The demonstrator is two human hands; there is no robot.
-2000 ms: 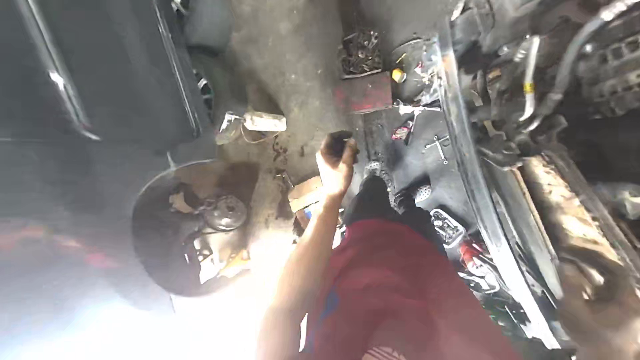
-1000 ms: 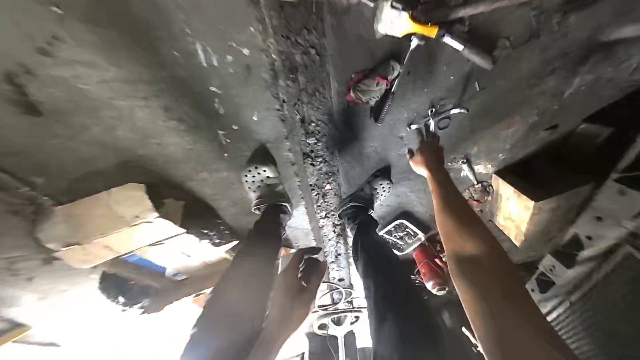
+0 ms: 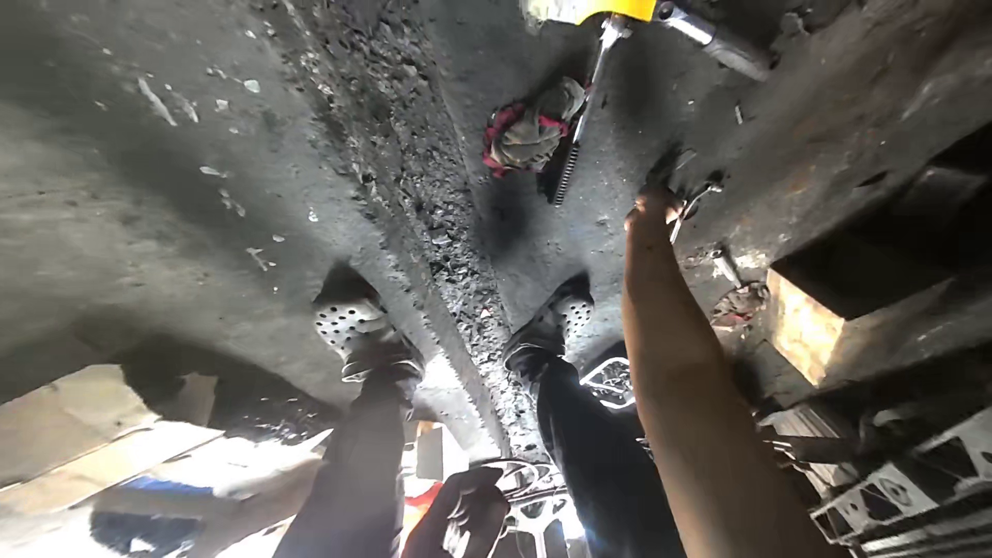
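At the end of my outstretched arm, my right hand (image 3: 655, 208) is closed around a metal wrench (image 3: 692, 209) with thin arms, low over the concrete floor. The fingers hide part of the tool. My left hand (image 3: 463, 511) is at the bottom middle between my legs, dark and in shadow, its fingers curled; whether it holds anything cannot be made out. Left of my right hand lie a grey and red rag (image 3: 528, 136) and a chrome rod with a ridged end (image 3: 583, 120). Above them are a yellow object (image 3: 620, 9) and a tool handle (image 3: 717, 43).
A rubble-filled groove (image 3: 434, 194) runs between my clog-style shoes (image 3: 349, 322). An open box (image 3: 806, 322) stands at right, near a crumpled rag (image 3: 740, 304) and metal car parts (image 3: 891, 492). Cardboard (image 3: 77, 418) lies at lower left, and a metal-rimmed tray (image 3: 608, 381) beside my right leg.
The view has swung down to the floor since the oldest frame. My right hand, at the cross-shaped metal wrench one second ago, now grips it, and the wrench has tilted.
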